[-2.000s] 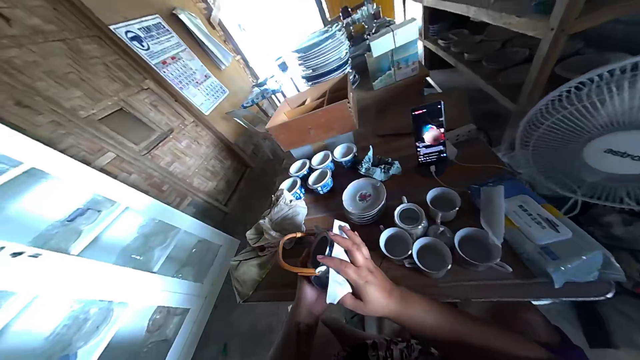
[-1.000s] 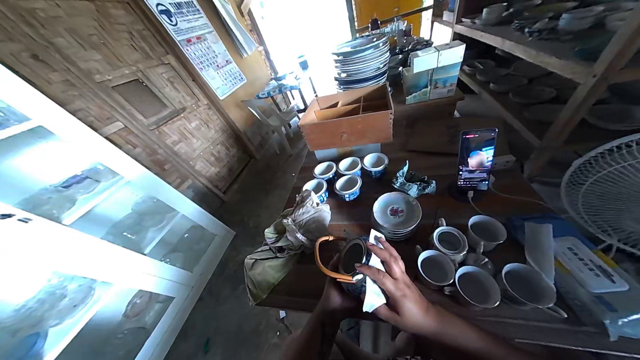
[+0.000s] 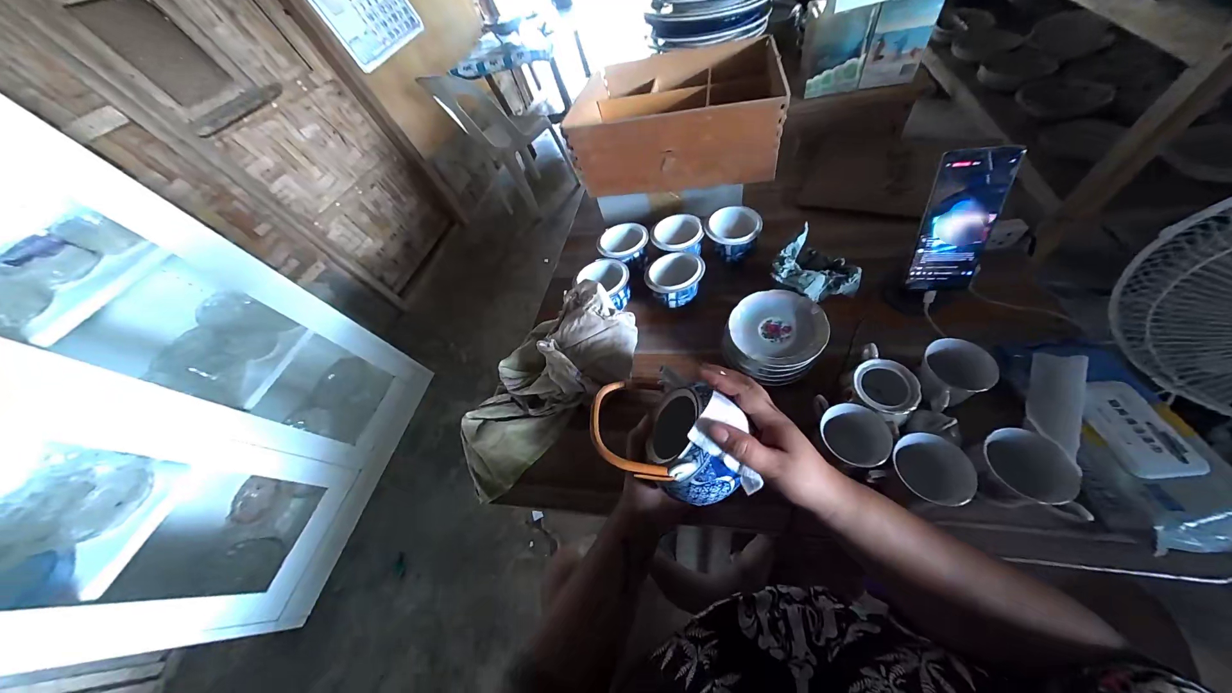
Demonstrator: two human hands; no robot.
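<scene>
A blue-and-white ceramic teapot point(image 3: 705, 478) with a cane handle point(image 3: 603, 439) is tilted, its round opening facing up and left. My left hand point(image 3: 640, 472), mostly hidden behind it, holds the teapot from below. My right hand point(image 3: 770, 433) presses a white wipe point(image 3: 724, 423) against the pot's side. A stack of saucers point(image 3: 778, 327) with a floral center stands just beyond my hands. Several white cups point(image 3: 934, 470) are grouped to the right. Farther back are several small blue-and-white cups point(image 3: 675, 277).
A crumpled cloth point(image 3: 539, 395) lies at the table's left edge. Behind stand a wooden compartment box point(image 3: 674, 144) and stacked plates point(image 3: 707, 21). A propped phone point(image 3: 965, 221), a pack of wipes point(image 3: 1145, 428) and a fan point(image 3: 1179, 308) are on the right. A white glass-fronted cabinet point(image 3: 361, 462) stands left.
My right hand with the wipe has shifted on the teapot, which shows more of its blue-patterned side than two seconds ago. The view has moved closer to the table.
</scene>
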